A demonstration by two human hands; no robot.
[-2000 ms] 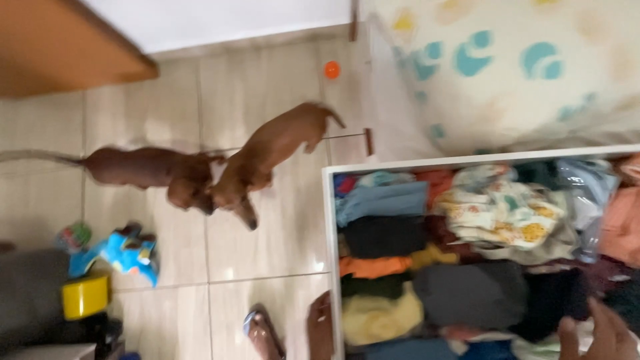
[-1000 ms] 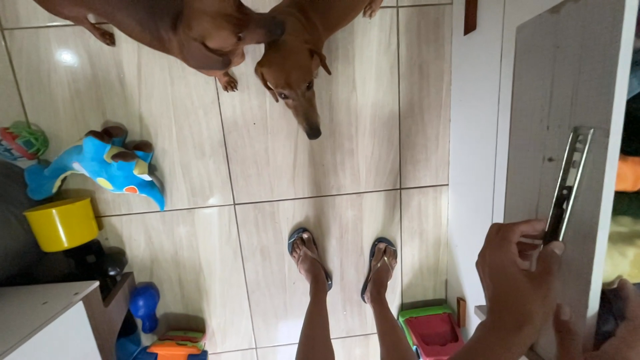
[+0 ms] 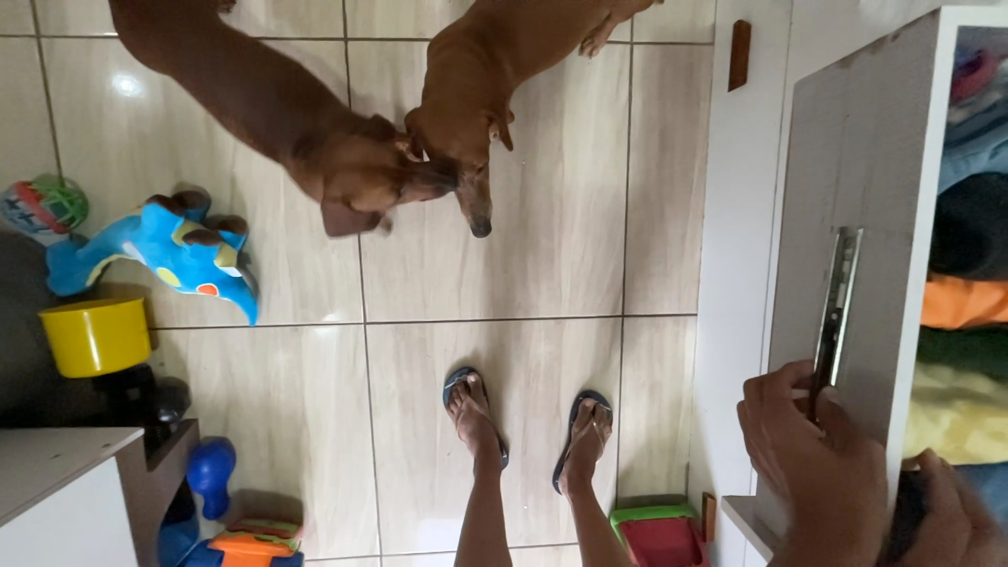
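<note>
At the right, the white-edged drawer (image 3: 921, 236) shows its grey side panel, with a metal drawer slide (image 3: 839, 307) on it. My left hand (image 3: 811, 449) pinches the lower end of this slide between thumb and fingers. Folded clothes lie inside the drawer, among them an orange garment (image 3: 965, 301) and a pale yellow garment (image 3: 957, 413). Blurred at the lower right corner, my right hand (image 3: 945, 504) is over the drawer beside its edge, near something dark; its grip cannot be made out.
Two brown dogs (image 3: 244, 87) (image 3: 472, 94) stand head to head on the tiled floor (image 3: 488, 276). A blue plush dinosaur (image 3: 173, 244), a yellow tub (image 3: 94, 339) and several toys lie left. A red and green toy (image 3: 657, 535) is beside the white furniture (image 3: 728, 236).
The view has swung from above the drawer toward the floor and the drawer's side. Since one second ago, the left dog's head has come down beside the other dog's head. My left hand stays at the slide.
</note>
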